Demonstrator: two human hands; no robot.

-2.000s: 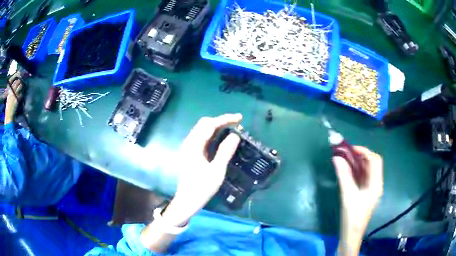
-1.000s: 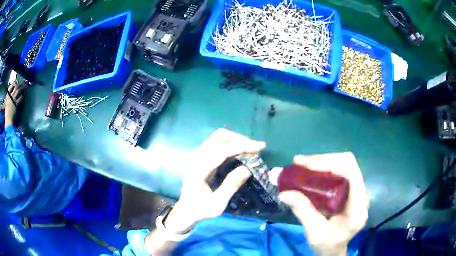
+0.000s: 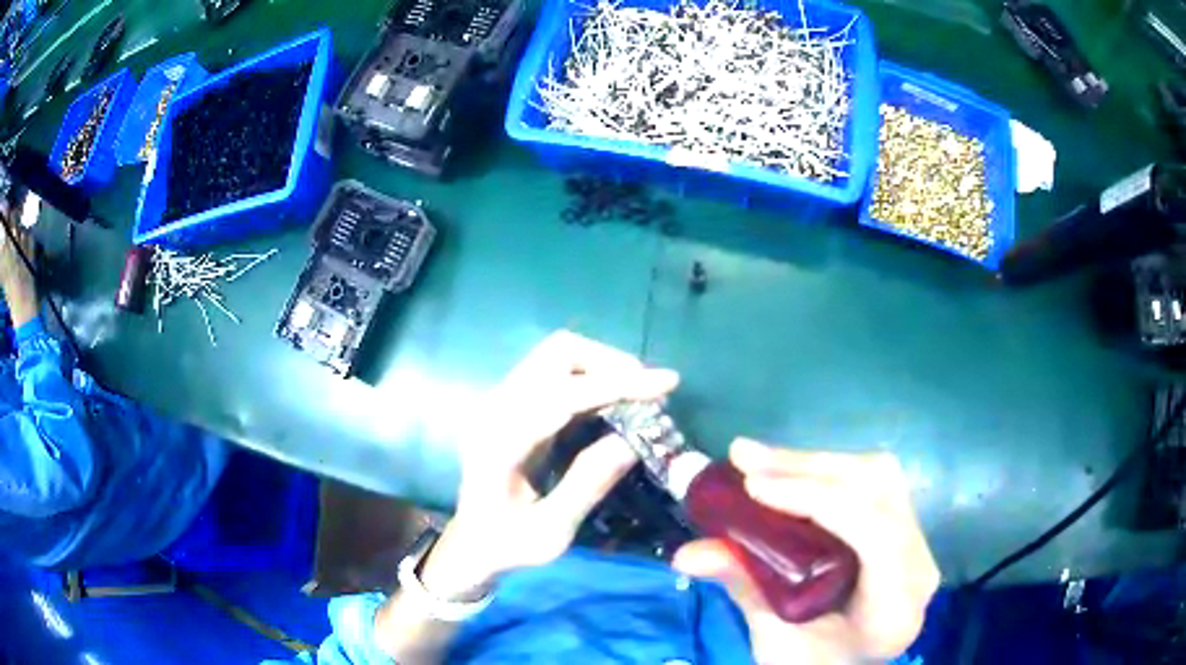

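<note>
My left hand (image 3: 540, 448) holds a black housing (image 3: 637, 509) near the bench's front edge, its end face tilted up; fingers and thumb cover part of it. My right hand (image 3: 845, 539) holds a dark red bottle (image 3: 774, 539) by its body. The bottle's pale collar points up and left at the housing's metallic end face (image 3: 644, 435). Whether the tip touches it cannot be told. A small dark fitting (image 3: 698, 277) stands on the bench beyond my hands.
At the back are a blue bin of white leads (image 3: 702, 91), a bin of brass pieces (image 3: 934, 182) and black rings (image 3: 614, 203). A housing (image 3: 355, 277) and black-parts bin (image 3: 241, 143) lie left. An electric screwdriver (image 3: 1093, 227) lies right. Another person's sleeve (image 3: 98, 448) shows left.
The bottle has come left from over the bench to the housing, and then slightly further left along its end. My left hand has tilted the housing up.
</note>
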